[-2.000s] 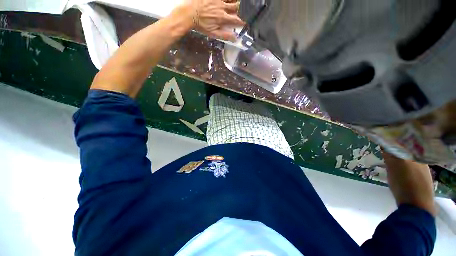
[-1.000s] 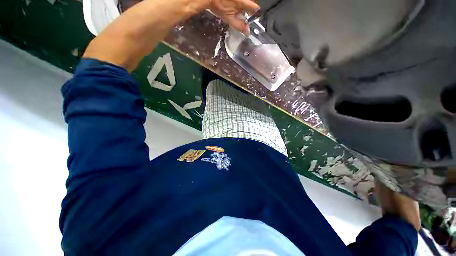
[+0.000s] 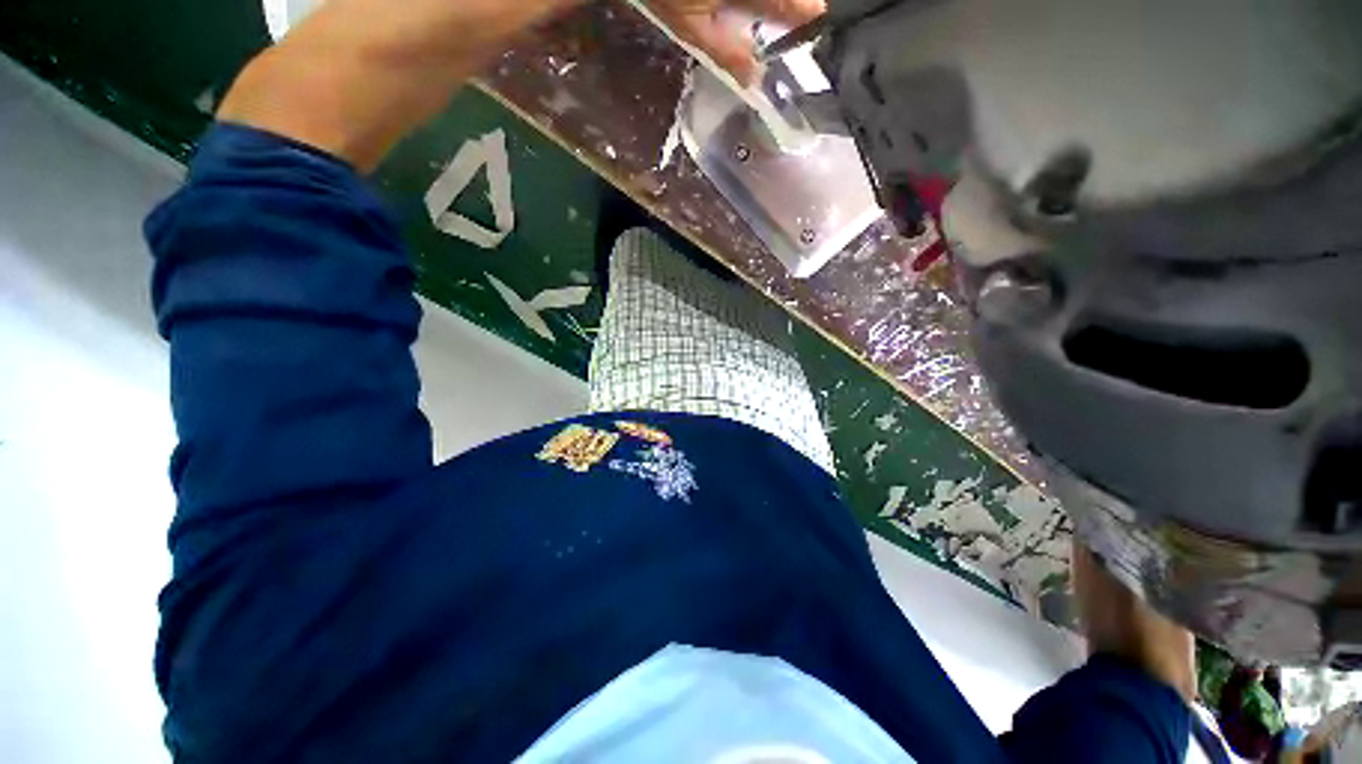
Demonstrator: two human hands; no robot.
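Observation:
The grey motor body of the cutting machine [image 3: 1195, 194] fills the upper right, very near the camera. Its silver base plate [image 3: 784, 179] lies on the dark brown table [image 3: 896, 314], with two screws showing. My left hand [image 3: 739, 30] is at the top edge, partly cut off, with its fingers bent at the metal part above the base plate; whether it grips anything cannot be told. My right hand is hidden behind the motor body; only the forearm shows below it. A small red part [image 3: 929, 217] shows beside the motor body.
The table's green edge [image 3: 568, 246] has chipped paint and pale tape-like marks. A bit of white cloth [image 3: 291, 12] shows at the top left. Pale floor [image 3: 75, 448] lies below the edge. Blurred coloured items, too unclear to name, are at the far lower right.
The motor body has shifted right and down in view, and the red part has come into sight. My left hand is nearer the top edge. Less white cloth shows at top left.

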